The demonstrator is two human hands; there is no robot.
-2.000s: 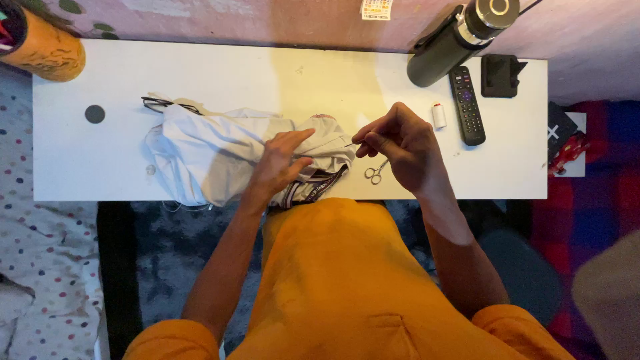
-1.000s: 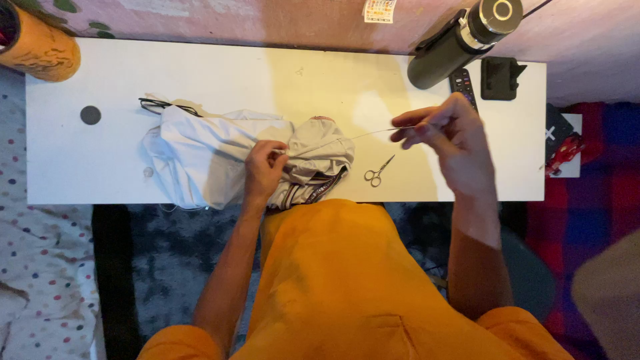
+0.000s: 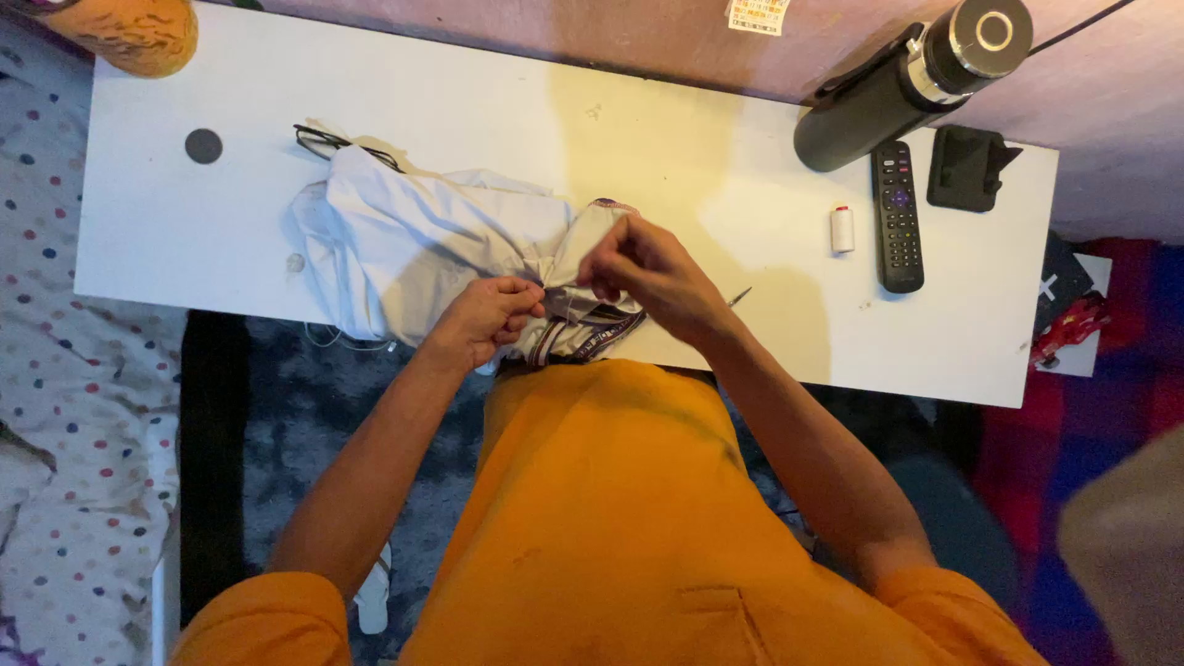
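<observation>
White cloth (image 3: 444,222), a garment with a patterned striped band (image 3: 592,342), lies bunched at the front edge of the white table. My left hand (image 3: 490,319) pinches a fold of it between thumb and fingertips. Close by on the right, my right hand (image 3: 647,273) is bent over the cloth with its fingers drawn together; a needle or thread in them cannot be made out. The tip of small scissors (image 3: 740,297) shows beside my right wrist, the rest hidden behind the arm. A white thread spool (image 3: 841,229) stands or lies farther right.
Beyond the spool are a black remote control (image 3: 897,217), a black stand (image 3: 967,168) and a dark insulated bottle (image 3: 869,111). Black-framed glasses (image 3: 347,145) lie behind the cloth, a dark disc (image 3: 203,146) to their left. An orange container (image 3: 153,37) occupies the back left corner.
My right hand, which was out to the right with a thread stretched from the cloth a second ago, has come back close to my left hand. It now covers most of the scissors.
</observation>
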